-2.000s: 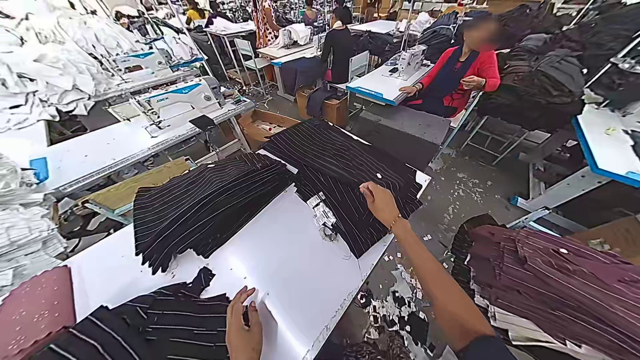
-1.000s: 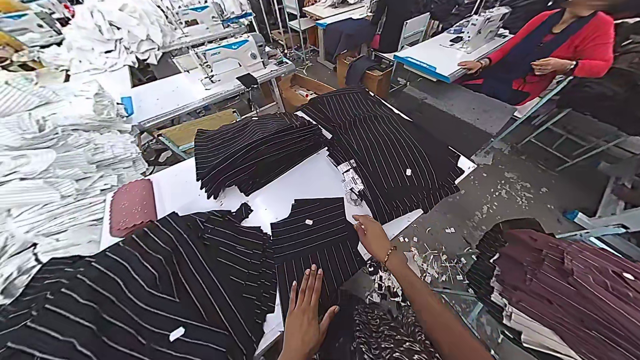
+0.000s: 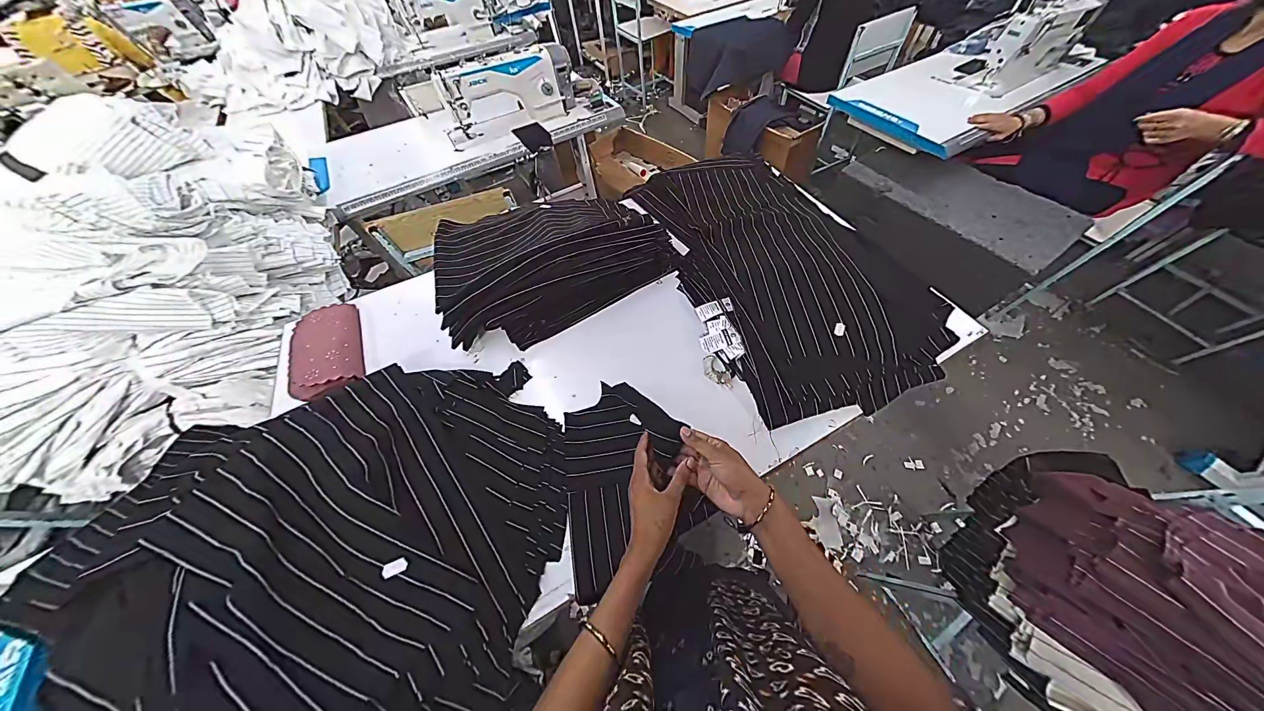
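My left hand point(image 3: 657, 494) and my right hand point(image 3: 726, 474) meet at the right edge of a black pinstriped fabric piece point(image 3: 602, 444) near the table's front edge. The fingertips pinch its edge; part of the piece is hidden behind the hands. On its left lies a large pile of black pinstriped pieces point(image 3: 326, 513). Farther back on the white table point(image 3: 612, 341) are a fanned stack of striped pieces point(image 3: 553, 262) and a bigger striped stack point(image 3: 800, 286). Small white printed labels point(image 3: 719, 331) lie against the bigger stack's left edge.
A folded pink cloth point(image 3: 326, 351) lies at the table's left end, beside heaped white striped fabric point(image 3: 148, 336). Behind stands a sewing machine point(image 3: 509, 89). Maroon fabric point(image 3: 1136, 573) is piled at lower right, scraps litter the floor point(image 3: 1037, 395), and a person in red point(image 3: 1165, 109) sits at upper right.
My left hand has left its flat rest on the small striped piece and come together with my right hand at that piece's edge. Two seconds ago my right hand was over the bigger stack.
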